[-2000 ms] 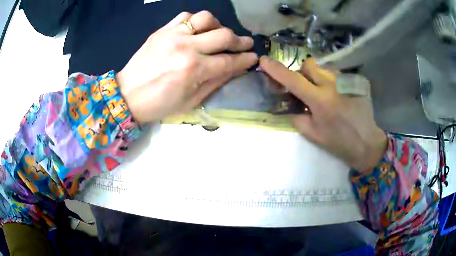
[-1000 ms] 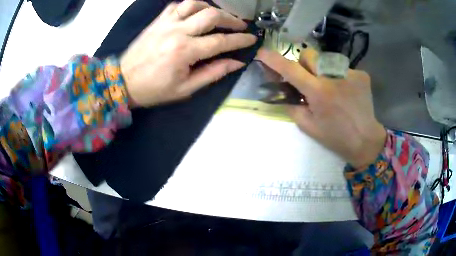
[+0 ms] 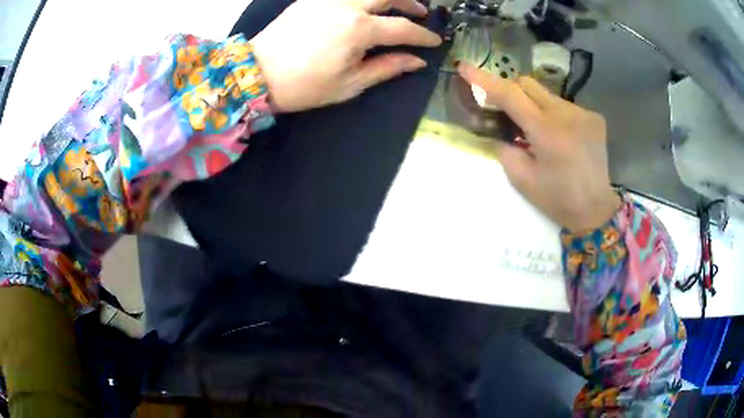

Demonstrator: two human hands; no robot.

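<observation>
A dark fabric panel point(image 3: 326, 180) lies across the white table, its lower end at the front edge. My left hand point(image 3: 334, 53) lies flat on its upper part, fingers spread a little and pointing at the needle area. The presser foot area point(image 3: 473, 10) is at the top, beside the panel's upper corner. My right hand point(image 3: 555, 135) is right of the panel, index finger extended towards the needle plate point(image 3: 502, 69). Thread snips sit in its palm, mostly hidden; a small red spot point(image 3: 520, 142) shows.
The grey-white machine head point(image 3: 661, 41) is at upper right. A yellow strip point(image 3: 457, 137) runs along the bed's front edge. Red-and-black cords point(image 3: 707, 261) hang at the right. A blue bin point(image 3: 703, 355) is at lower right. Dark-covered lap point(image 3: 343, 351) lies below the table.
The panel has swung into view, and its lower end has shifted right along the table's front edge. My left hand has moved up and right with it. My right hand stays beside the needle area.
</observation>
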